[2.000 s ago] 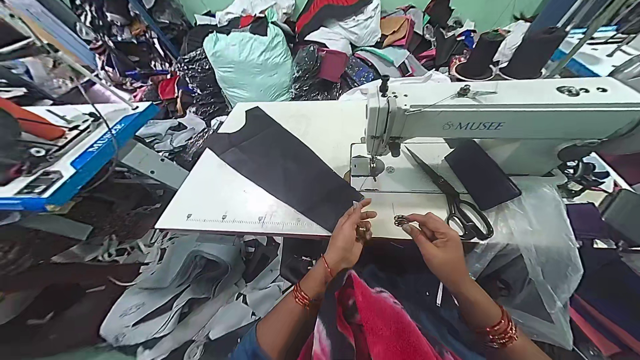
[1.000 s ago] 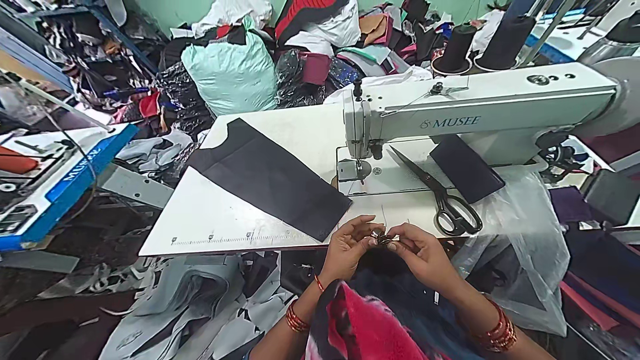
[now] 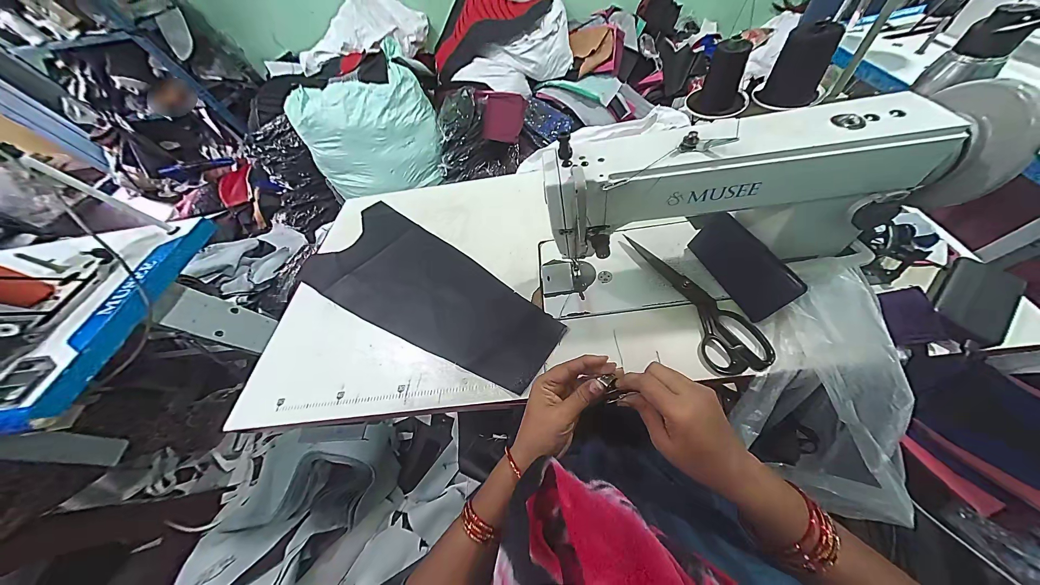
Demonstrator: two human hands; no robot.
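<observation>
Both hands meet at the front edge of the white sewing table point(image 3: 366, 374). Between the fingertips of my left hand point(image 3: 561, 406) is a small metal part point(image 3: 606, 382), possibly a bobbin case; a thin thread rises near it. My right hand point(image 3: 678, 414) pinches at the same part from the other side, its fingertips partly hidden. Ahead stands a white industrial sewing machine point(image 3: 764, 183), its presser foot point(image 3: 582, 280) over the needle plate. Black-handled scissors point(image 3: 707, 313) lie right of the needle area. To the left, a dark cut fabric piece point(image 3: 439, 301) lies flat on the table.
A dark flat pouch or case point(image 3: 747, 268) lies beside the scissors. Clear plastic sheeting point(image 3: 837, 390) hangs over the table's right edge. Black thread cones point(image 3: 800, 65) stand behind the machine. Grey cut fabric point(image 3: 301, 487) is heaped below the table, and a mint-coloured sack point(image 3: 366, 130) sits behind.
Two seconds ago my hands were apart, the right one holding the small metal part; they have come together around it. The fabric piece and scissors have stayed on the table.
</observation>
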